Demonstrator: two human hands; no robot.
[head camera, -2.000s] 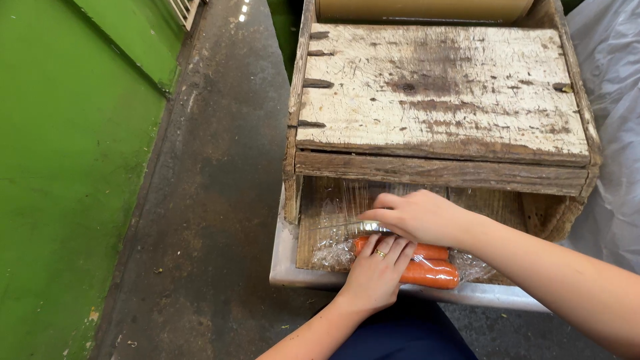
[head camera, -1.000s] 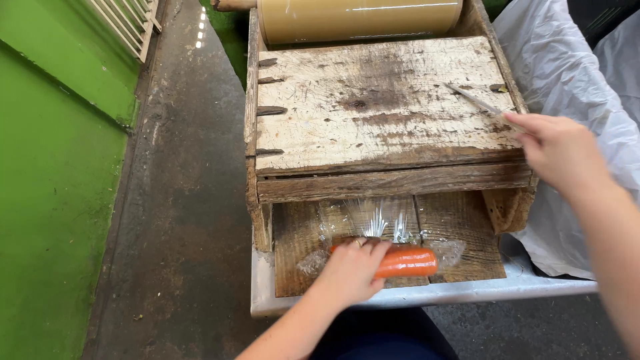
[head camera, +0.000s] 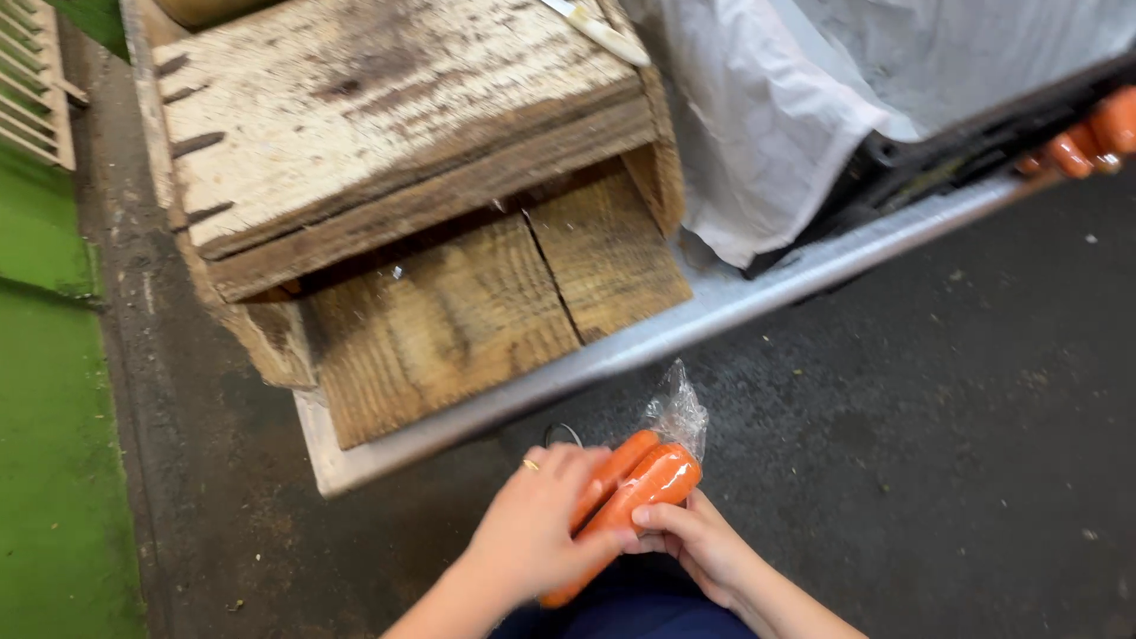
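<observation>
Carrots (head camera: 652, 484) wrapped in clear plastic film (head camera: 679, 413) are held over my lap, off the table. My left hand (head camera: 541, 519), with a ring on one finger, grips them from the left and is slightly blurred. My right hand (head camera: 692, 541) holds them from the right, its thumb on the front carrot. The gathered end of the film sticks up beyond the carrots. A knife (head camera: 603, 34) with a pale handle lies at the right edge of the worn white wooden board (head camera: 382, 106).
The wooden stand's lower shelf (head camera: 444, 328) rests on a metal table edge (head camera: 568, 373). A dark crate (head camera: 821, 209) lined with white sheeting (head camera: 754, 115) stands at right, with more wrapped carrots (head camera: 1078, 146) beyond. A green wall (head camera: 62, 426) is at left.
The wrapped carrots have moved off the lower shelf toward my body. My right hand has let go of the knife and now holds the carrots too. The view has swung right.
</observation>
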